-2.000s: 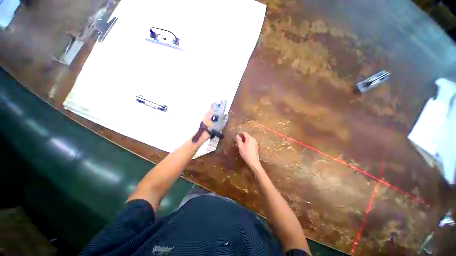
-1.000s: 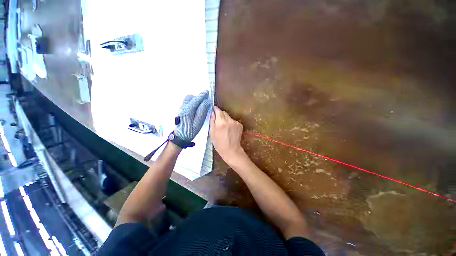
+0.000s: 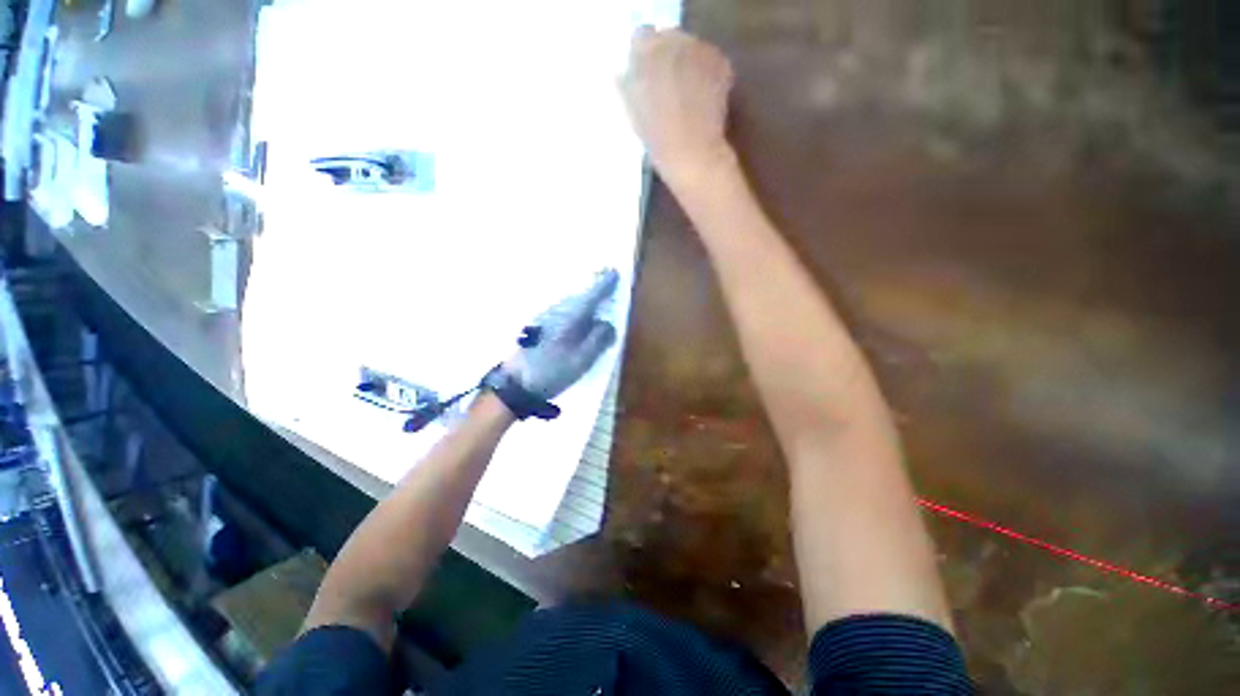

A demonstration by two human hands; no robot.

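Observation:
A bright white paper marker (image 3: 462, 258) covers the fabric stack. Striped fabric plies (image 3: 582, 496) show along its right edge and near corner. My left hand (image 3: 564, 354), in a grey glove with a dark wrist strap, lies flat on the paper near the right edge, fingers slightly apart, holding nothing visible. My bare right hand (image 3: 680, 89) is farther up at the stack's right edge, fingers curled at the edge; whether it grips the paper or cloth cannot be told. Two steel cloth weights, one farther (image 3: 374, 170) and one nearer (image 3: 394, 390), rest on the paper.
The brown table (image 3: 816, 272) extends right of the stack, with a red laser line (image 3: 1074, 555) at lower right. A shiny clamp (image 3: 245, 201) is at the stack's left edge. White pieces (image 3: 89, 177) and a dark block (image 3: 114, 136) lie far left. The table's curved edge runs along the lower left.
My right hand has moved from beside my left hand to farther up the stack's right edge. My left hand remains on the paper, now flatter. The camera view has shifted.

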